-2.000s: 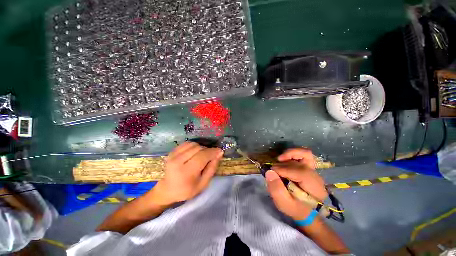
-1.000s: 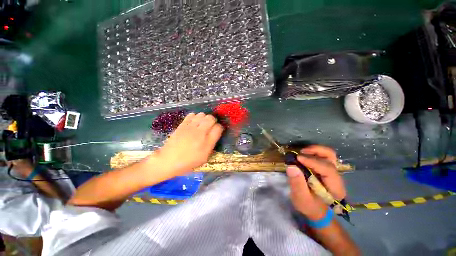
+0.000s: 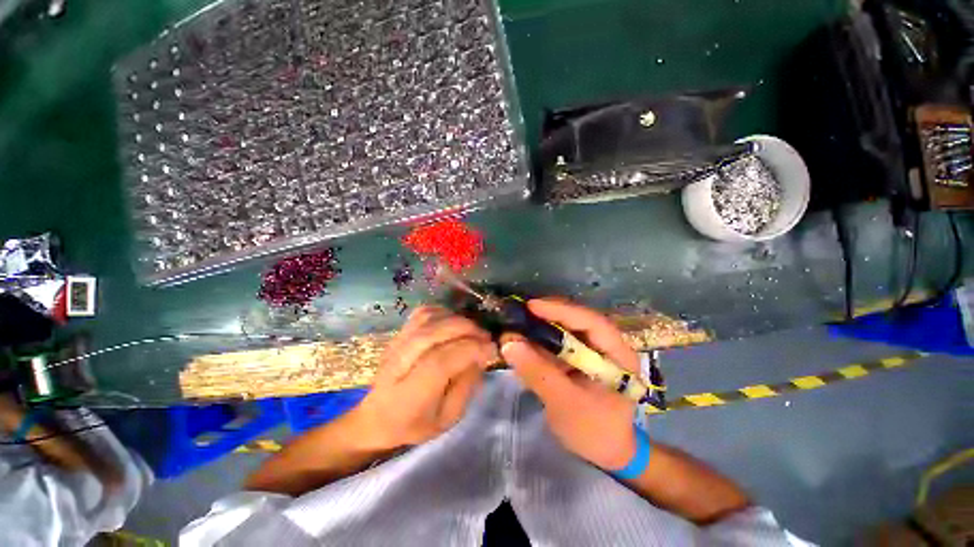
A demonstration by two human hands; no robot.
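Note:
My right hand (image 3: 571, 379), with a blue strap on its wrist, holds the yellow and black soldering iron (image 3: 598, 369). The iron's thin tip points up and left toward the bright red parts (image 3: 446, 244). My left hand (image 3: 429, 369) is beside it, its fingers curled together and touching or nearly touching the right fingers at the bench edge. What the left fingers hold, if anything, is hidden. Dark red parts (image 3: 299, 277) lie in a heap further left. The clear blister tray (image 3: 333, 237), full of shiny round units, lies behind both heaps.
A worn wooden strip (image 3: 278, 369) runs along the bench edge. Solder wire (image 3: 139, 344) comes from a spool at left. A black case (image 3: 641, 139), a white cup (image 3: 796, 192) of silvery bits and a brown box (image 3: 948, 160) stand right. Another person's sleeve (image 3: 80, 486) is at lower left.
My left hand has come back from the heaps to the bench edge. My right hand has moved left with the iron, and both hands are now together. The camera view has also shifted.

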